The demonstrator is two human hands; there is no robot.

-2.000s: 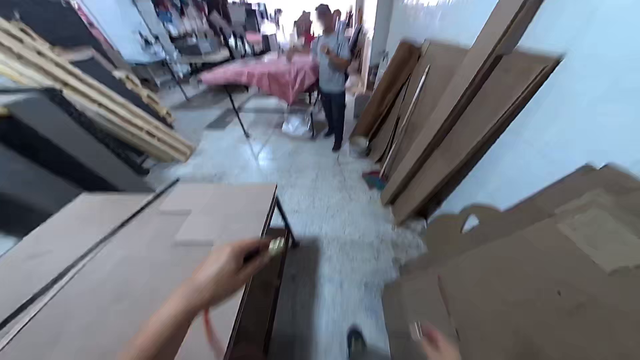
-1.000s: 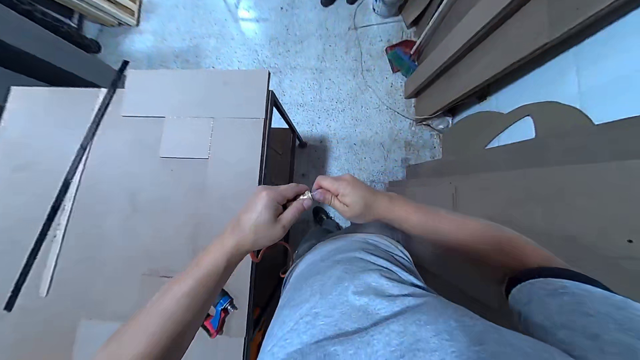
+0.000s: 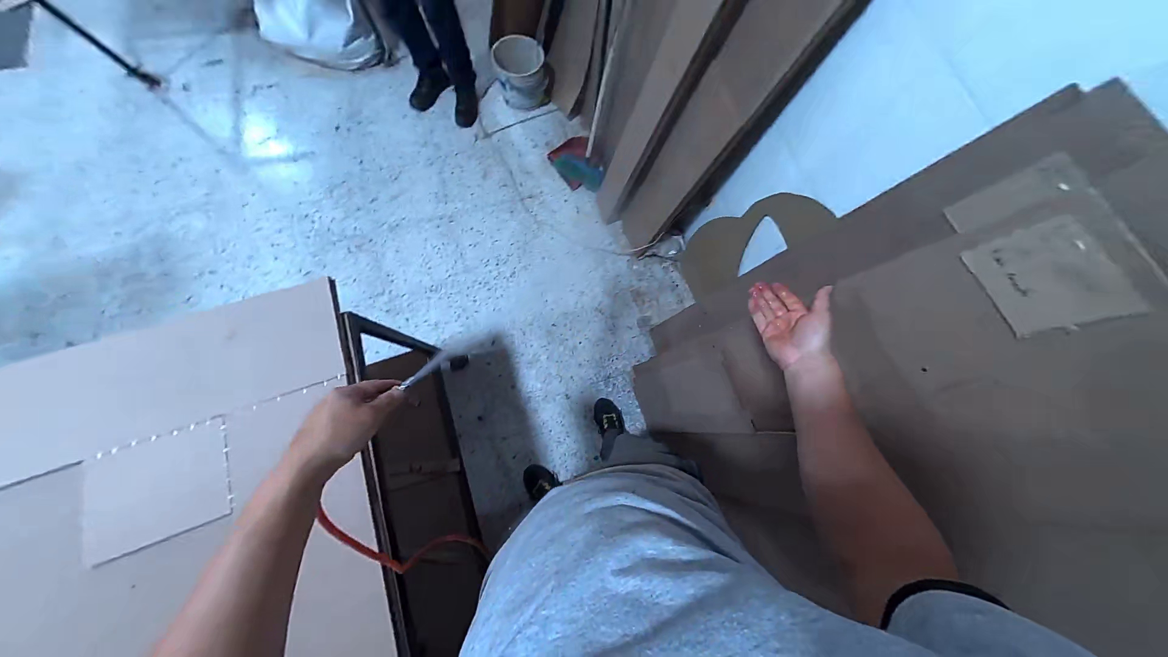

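Observation:
My left hand (image 3: 351, 420) is over the right edge of a cardboard-covered table (image 3: 219, 338), its fingers closed on a thin pale strip (image 3: 429, 367) that is blurred and points up and to the right. My right hand (image 3: 792, 324) is spread palm up in front of large brown cardboard sheets (image 3: 903, 411), with nothing in it. On the table a rectangular cardboard patch (image 3: 160, 493) has whitish dots along its top and right edges. An orange hose or cord (image 3: 360, 547) hangs over the table's edge below my left hand.
A person's legs (image 3: 443, 55) stand at the top, beside a white bucket (image 3: 520, 73). A red and green broom head (image 3: 577, 164) rests by tall boards (image 3: 684, 109) leaning on the wall. A metal frame (image 3: 392, 333) juts from the table's corner. My feet are on the speckled floor (image 3: 547, 310).
My hands were together one second ago; now they are wide apart, the right one out to the right and open. The view has shifted.

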